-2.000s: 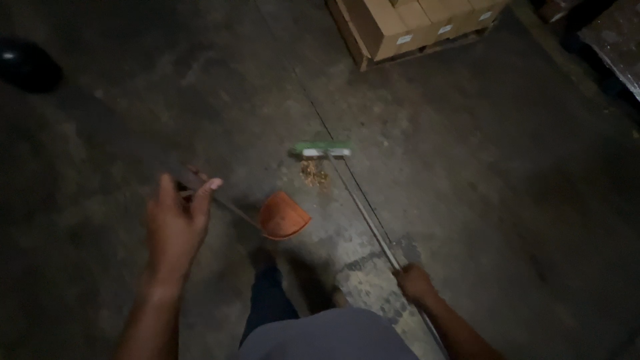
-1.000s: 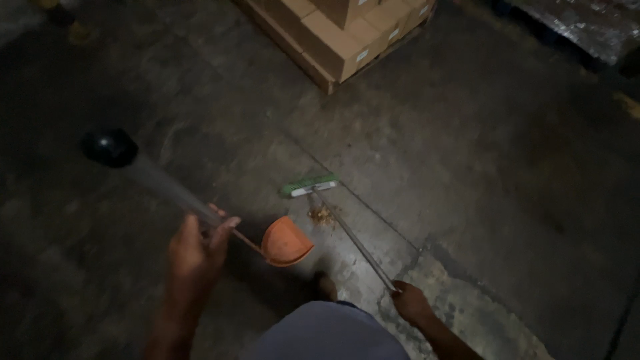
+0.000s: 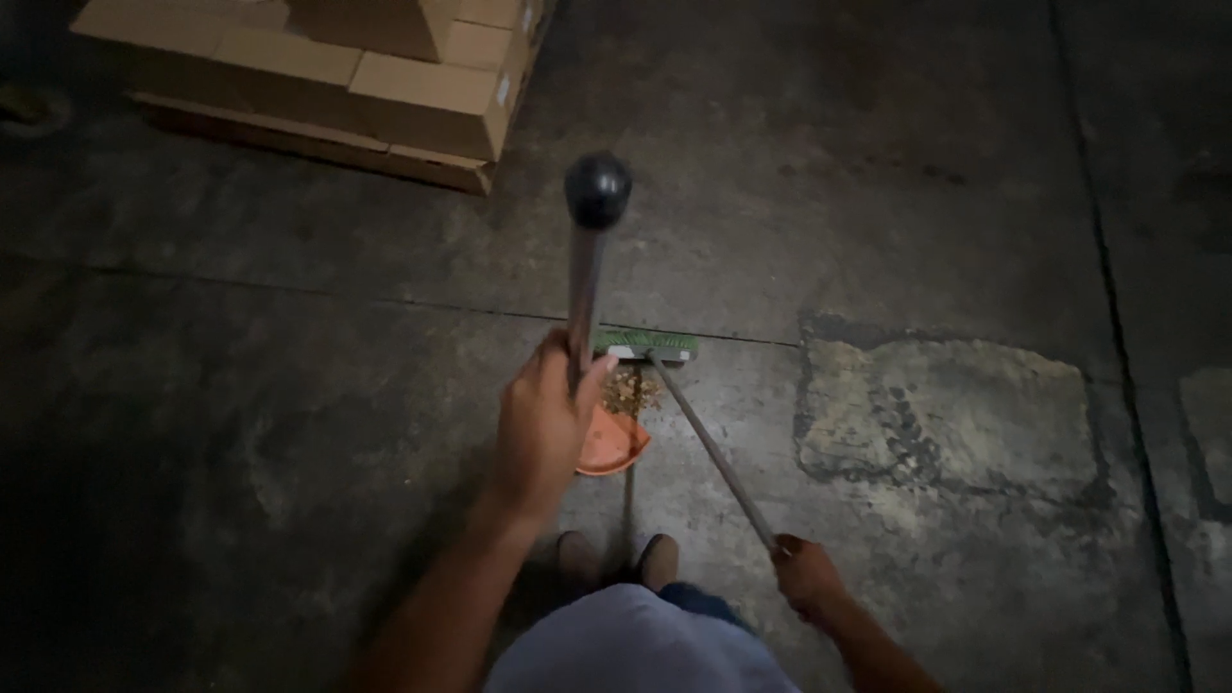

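My left hand [image 3: 546,423] is closed around the long handle [image 3: 583,289] of a dustpan, whose black round end [image 3: 598,191] points up toward the camera. Below that hand, the orange dustpan pan [image 3: 613,443] is on or close to the floor, partly hidden by the hand. A small heap of brownish debris [image 3: 630,388] lies at its far edge. Just beyond the heap rests a push broom head with green bristles [image 3: 647,345]. My right hand [image 3: 807,576] grips the broom's pole [image 3: 717,454] at the lower right.
Cardboard boxes [image 3: 423,101] are stacked on a low base at the upper left. Thin dark joints cross the concrete floor [image 3: 337,385], and a rough pale patch [image 3: 948,414] lies right of the broom. My shoes [image 3: 658,561] stand just behind the dustpan.
The view has turned a lot. My left hand has brought the dustpan to the near side of the debris, in line with the broom head; earlier the pan was off to the left of it.
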